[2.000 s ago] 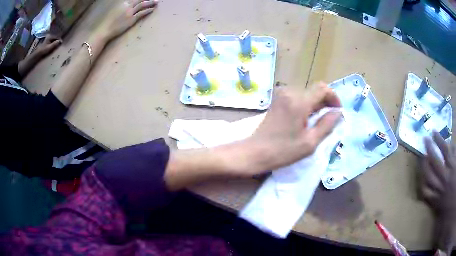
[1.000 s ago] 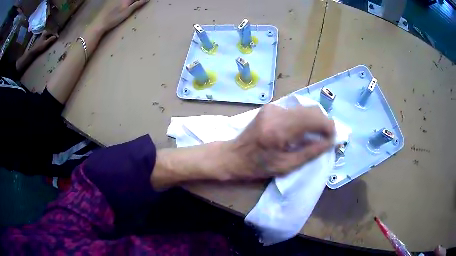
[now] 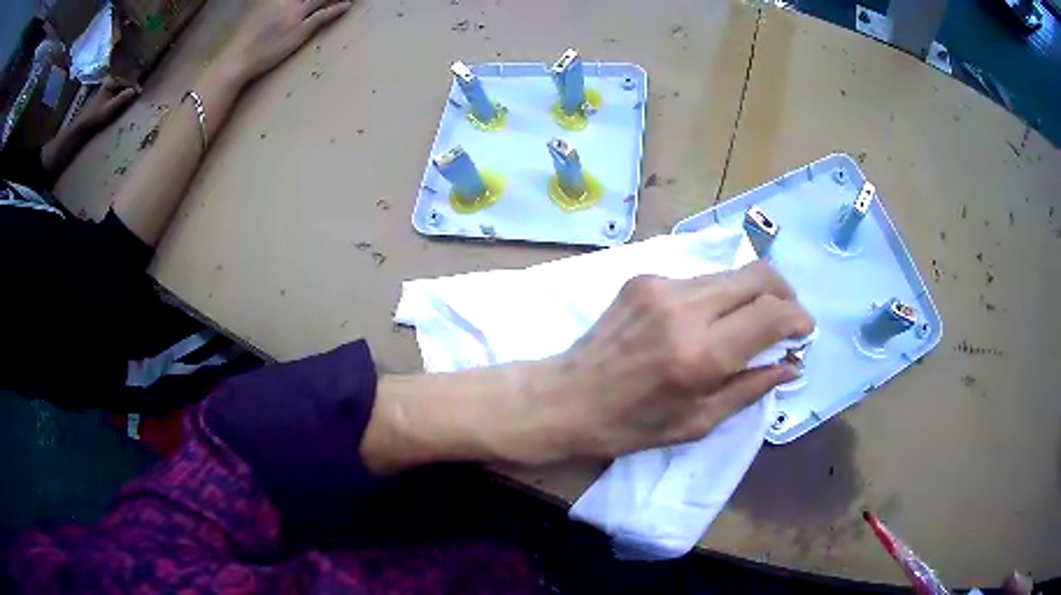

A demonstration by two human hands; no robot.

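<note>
My left hand (image 3: 698,355) is closed on a white cloth (image 3: 524,302) and presses part of it around the lower-left post of a square pale-blue plate (image 3: 832,291). That post is mostly hidden by fingers and cloth. The plate's other posts stand upright or slightly tilted, with faint clear rings at some bases. A red nozzle (image 3: 894,540) points up-left at the bottom right; its bottle is cut off by the edge. Only a fingertip of what appears to be my right hand (image 3: 1019,583) shows beside it; its grip is out of view.
Another plate (image 3: 524,145) with yellow rings around its four posts lies behind my left hand. Another person's forearm and hand (image 3: 250,47) rest on the bench at the upper left. A dark wet stain (image 3: 814,477) lies below the near plate. The bench's front edge runs along the bottom.
The third plate and the hand touching it at the right have gone from view. My left hand has shifted slightly at the lower-left post, and the cloth's left part has spread wider.
</note>
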